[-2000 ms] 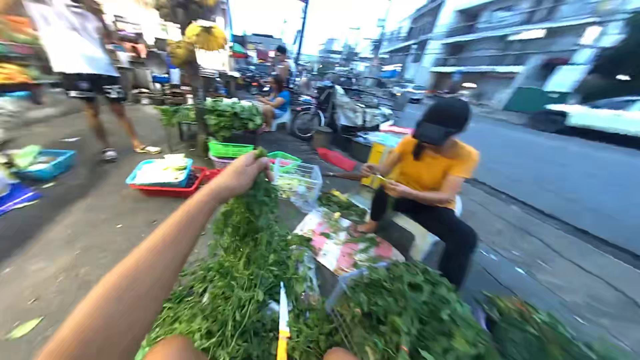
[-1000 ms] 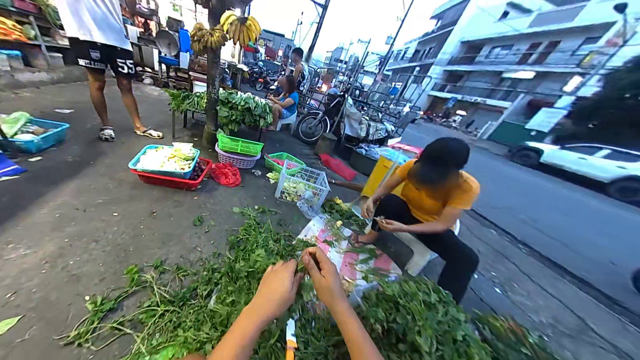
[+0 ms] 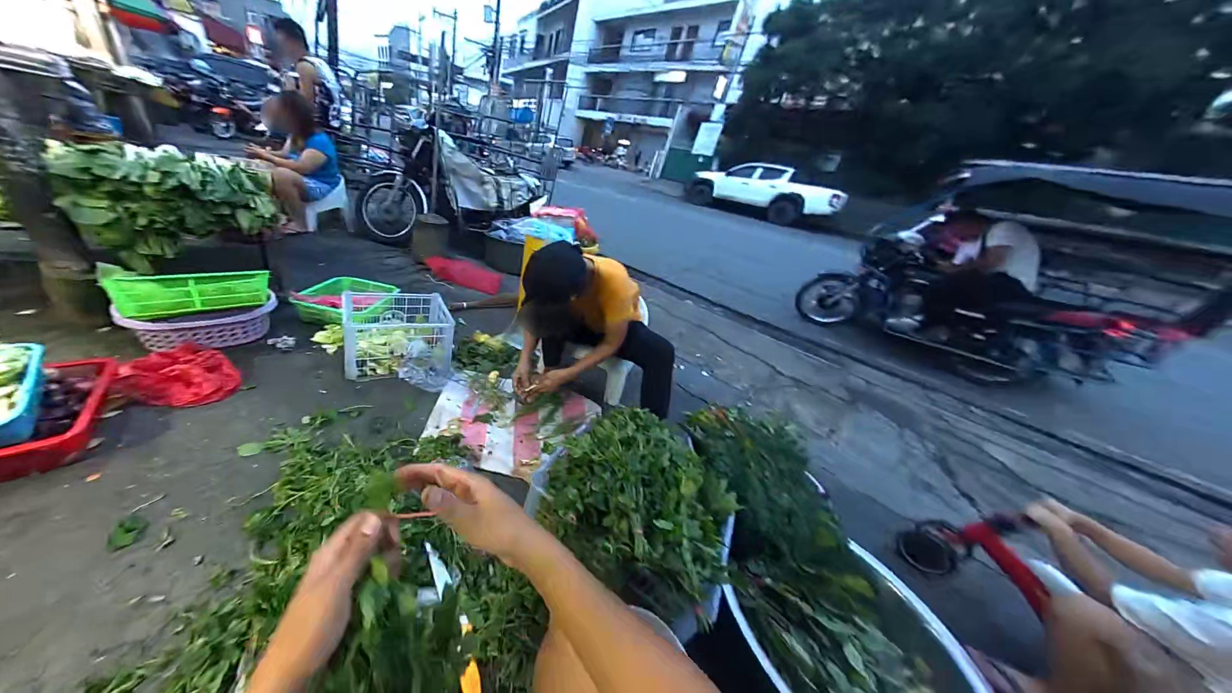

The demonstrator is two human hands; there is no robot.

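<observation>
My left hand (image 3: 337,577) grips a bunch of leafy green stems (image 3: 380,616) near its top. Opposite it, my right hand (image 3: 472,505) has its fingers curled on a thin reddish band (image 3: 414,515) that stretches between the two hands at the bunch. Below them a knife with a yellow-orange handle (image 3: 470,674) lies among the greens, its pale blade (image 3: 438,570) pointing up and partly covered. A wide heap of loose leafy greens (image 3: 318,491) spreads on the ground around my hands. To the right, more greens (image 3: 635,491) fill a container beside my right forearm.
A person in an orange shirt (image 3: 611,298) sits ahead, handling stems over a pink and white sheet (image 3: 500,428). A white crate (image 3: 399,337), green basket (image 3: 188,294) and red tray (image 3: 72,414) stand left. A large basin (image 3: 924,616) of greens, a red-framed cycle (image 3: 1011,568) and a motorcycle (image 3: 962,289) are right.
The view has swung right. My right hand now pulls a band at the bunch. The motorcycle and the cycle rider have come into view on the right.
</observation>
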